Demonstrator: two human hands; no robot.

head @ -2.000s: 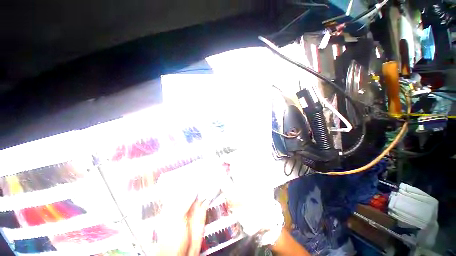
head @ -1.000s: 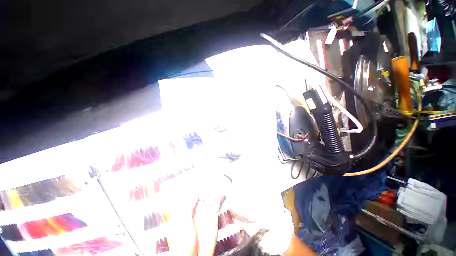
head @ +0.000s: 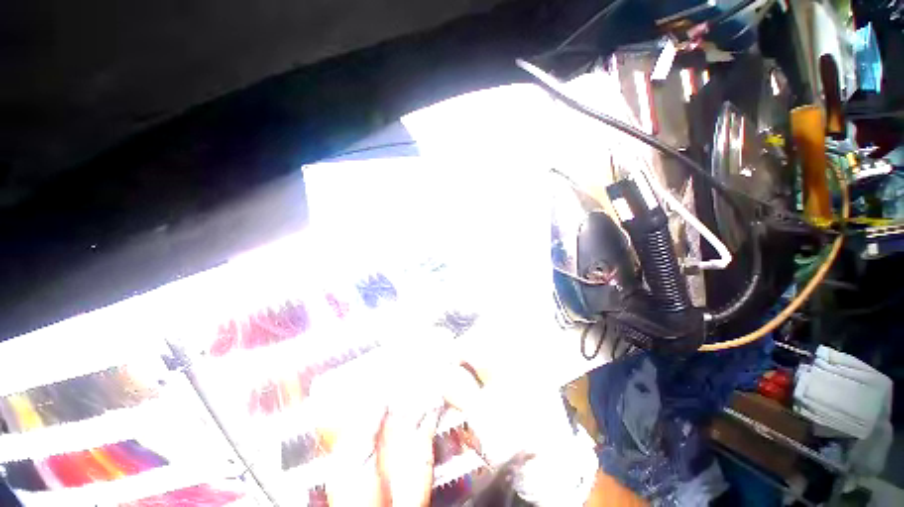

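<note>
An open thread shade card lies below me, its white pages washed out by glare. Rows of thread samples in red, pink, blue and brown show on both sides of its dark spine. My left hand is over the lower part of the right page, pale and blurred by glare. My right hand comes in from the lower right beside it, with a bulky white wrist covering. Its fingers are mostly lost in the glare. Whether either hand holds a pale swatch cannot be told.
A dark iron-like tool with a black ribbed part and cables stands right of the card. A yellow-orange hose curves beyond it. An orange upright handle is far right. Dark blue cloth and a white bundle lie lower right.
The view has shifted a little, so the tool and clutter sit farther right and the card's spine slightly left. My hands stay over the right page, with a small shift of the fingers.
</note>
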